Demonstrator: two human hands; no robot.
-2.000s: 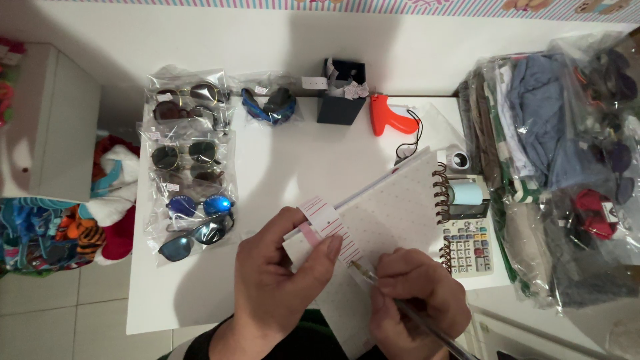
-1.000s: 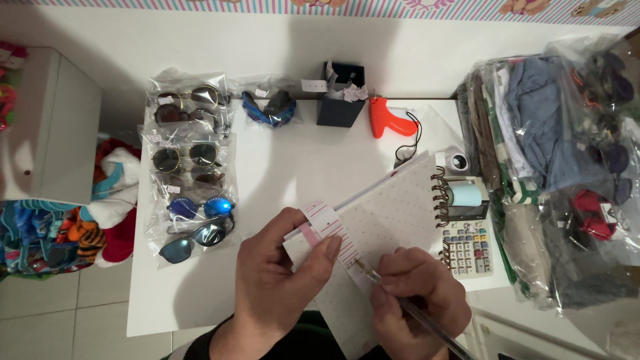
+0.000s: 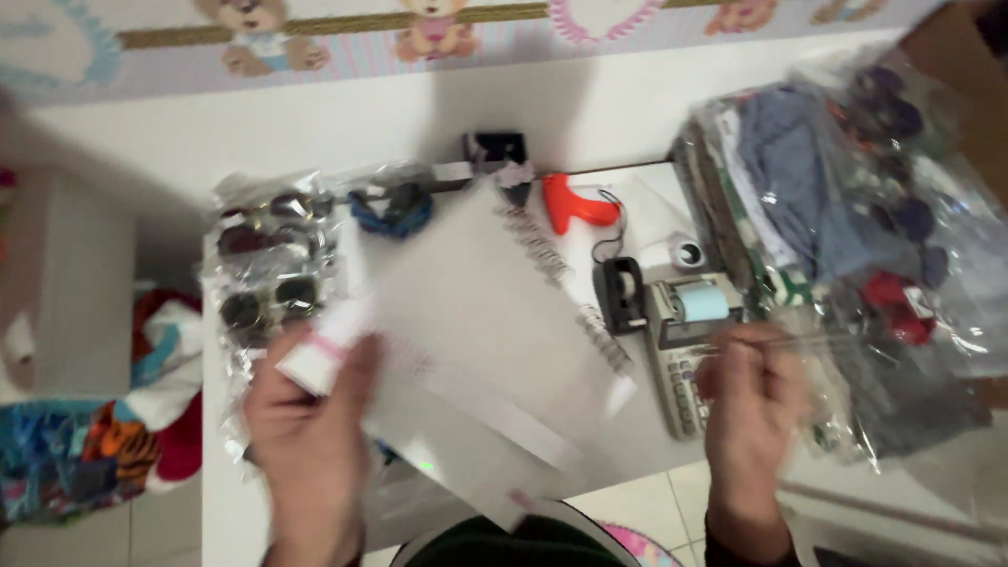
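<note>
My left hand (image 3: 315, 425) grips a white paper tag with a pink band (image 3: 324, 350) and the left edge of a spiral-bound notebook (image 3: 488, 315), which is raised and tilted over the table. Motion blur softens the pages, and a sheet hangs below them. My right hand (image 3: 752, 394) is apart from the notebook, over the printing calculator's right side, with a thin blurred pen (image 3: 819, 340) between thumb and fingers. Left of the calculator (image 3: 683, 394) stands a black tape dispenser (image 3: 620, 295).
Bagged sunglasses (image 3: 295, 291) line the table's left side, with a blue bagged item (image 3: 394, 211) beside them. Toward the wall are a dark box (image 3: 494, 147) and an orange tool (image 3: 571, 206). Bagged clothes (image 3: 795, 181) fill the right. A paper roll (image 3: 687, 252) stands behind the calculator.
The notebook has been lifted and tilted in my left hand. My right hand has moved right, away from the page, with the pen. The tape dispenser now shows. The view has shifted.
</note>
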